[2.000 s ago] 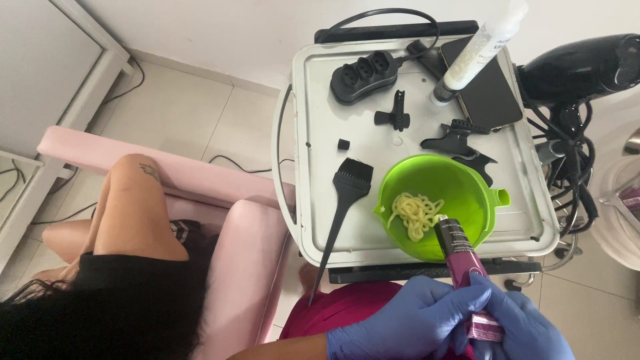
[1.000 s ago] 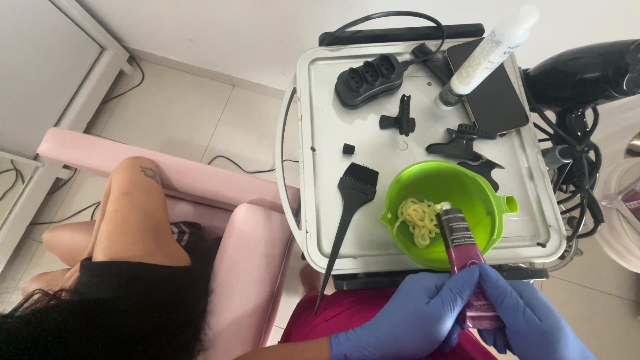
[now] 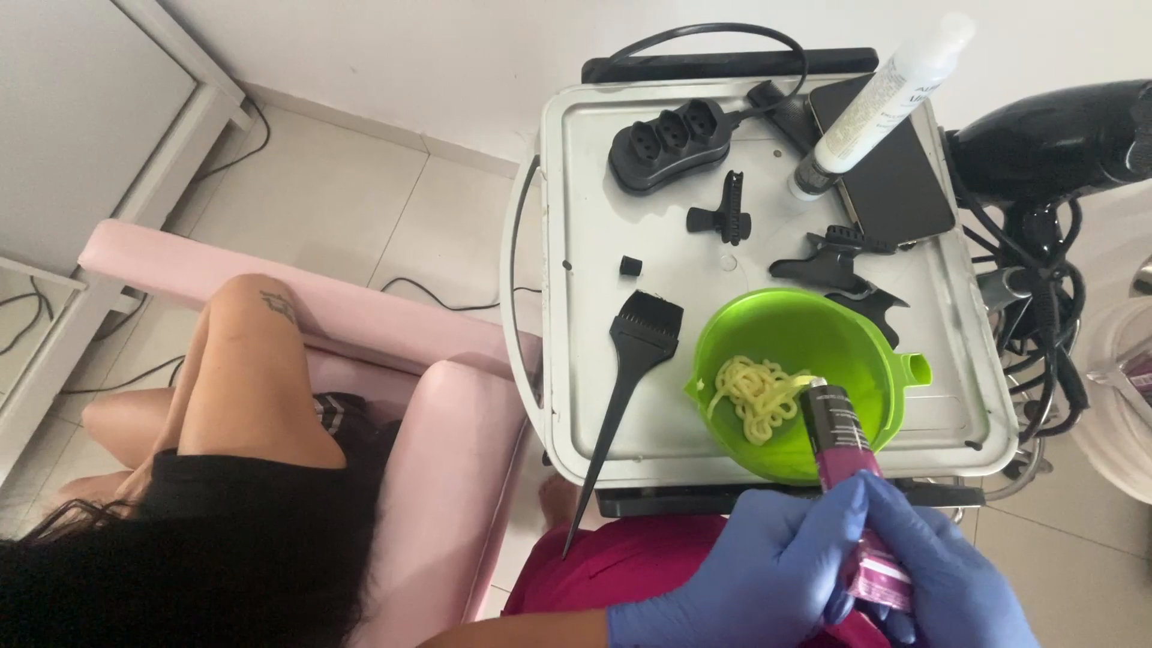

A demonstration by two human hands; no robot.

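My left hand (image 3: 765,567) and my right hand (image 3: 954,567), both in blue gloves, hold a black and purple squeeze tube (image 3: 841,441) between them. The tube's open nozzle points into a lime-green plastic mixing bowl (image 3: 801,315), and a strand of pale yellow cream (image 3: 756,396) runs from it to a coiled heap in the bowl. The bowl stands at the front right of a white trolley tray (image 3: 576,396). To its left lies a black tint brush (image 3: 630,360), bristles away from me, its handle past the tray's front edge. A small black cap (image 3: 631,265) lies beyond the brush.
The tray also bears a black power strip (image 3: 670,144), black hair clips (image 3: 724,211), a smartphone (image 3: 900,180) and a white bottle (image 3: 882,103). A black hair dryer (image 3: 1044,144) with looped cords hangs at the right. A person (image 3: 243,504) sits left on a pink chair (image 3: 450,468).
More cream lies in the bowl than two seconds ago. Both hands stay on the tube, whose nozzle remains over the bowl.
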